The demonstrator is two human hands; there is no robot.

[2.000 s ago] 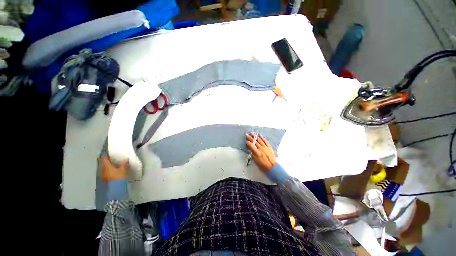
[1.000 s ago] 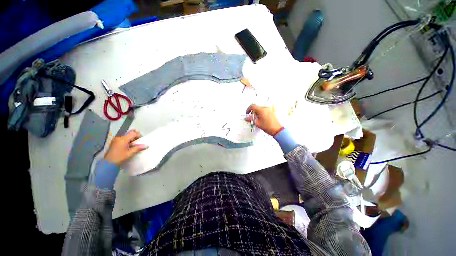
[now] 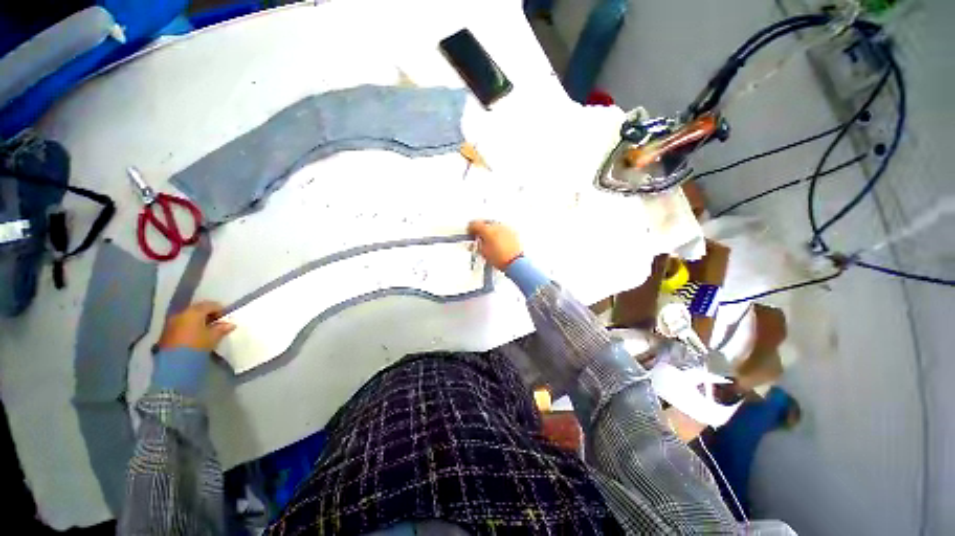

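A white curved template (image 3: 346, 285) lies on a curved grey cloth piece (image 3: 314, 261), and a narrow grey border shows around it. My left hand (image 3: 193, 329) is at the template's left end, fingers on its edge. My right hand (image 3: 496, 245) is at its right end, with a thin pen-like stick (image 3: 474, 254) in the fingers, partly hidden. A second curved grey piece (image 3: 335, 124) lies flat farther back. Another grey piece (image 3: 112, 314) lies at the left.
Red-handled scissors (image 3: 168, 225) and a dark strip (image 3: 190, 276) lie left. A phone (image 3: 476, 67) lies at the back, a tan pointed piece (image 3: 471, 156) nearer. An iron (image 3: 660, 155) stands at the right edge. A dark bag (image 3: 31, 225) is far left; boxes (image 3: 641, 285) are below right.
The template has moved from the left onto the near grey cloth, and its border now shows on both long sides. Both hands have come to its ends. The view has shifted right.
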